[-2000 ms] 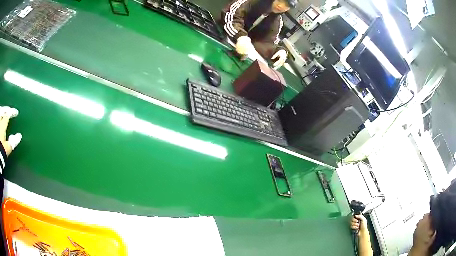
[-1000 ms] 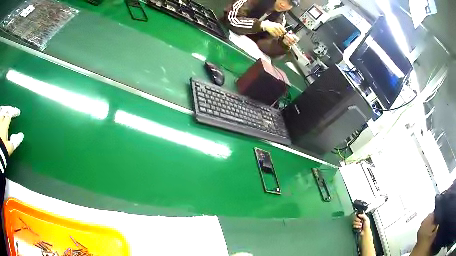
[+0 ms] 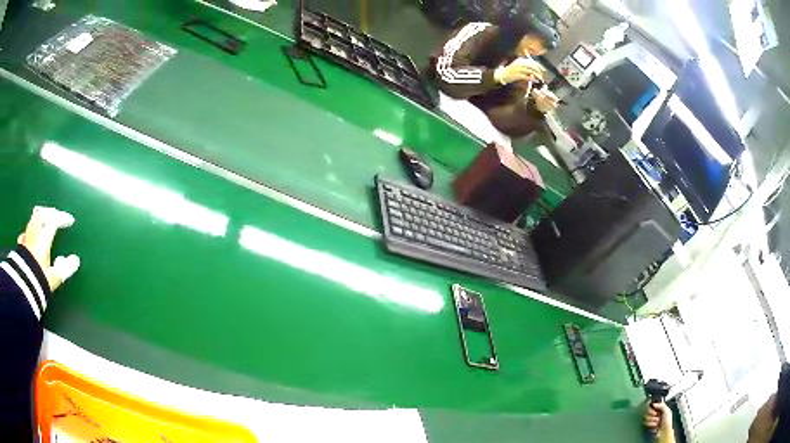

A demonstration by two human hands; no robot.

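My left hand [image 3: 49, 247] is at the left edge above the green belt, with white coverings on the fingertips. Its fingers are apart and I see nothing in it. My right hand is not in view. A black phone mid-frame [image 3: 473, 319] lies singly on the green belt [image 3: 346, 346], its upper end filled with parts and its lower end an open window. A second mid-frame [image 3: 578, 353] lies to its right. The orange-yellow parts tray [image 3: 156, 418], cut off at the bottom left, holds thin dark and coppery strips on a white sheet [image 3: 338, 417].
A keyboard [image 3: 459, 230], mouse [image 3: 417, 169], dark red box [image 3: 498, 182] and computer tower [image 3: 602, 229] stand beyond the pale rail. A bag of strips [image 3: 100, 62] and blister tray [image 3: 368, 54] lie far left. A person sits opposite; another's hand [image 3: 658, 420] holds a scanner [image 3: 657, 391] at right.
The view has shifted, showing more of my left hand and sleeve. The mid-frames have moved left along the belt relative to the keyboard. A small pale shape at the bottom edge is gone.
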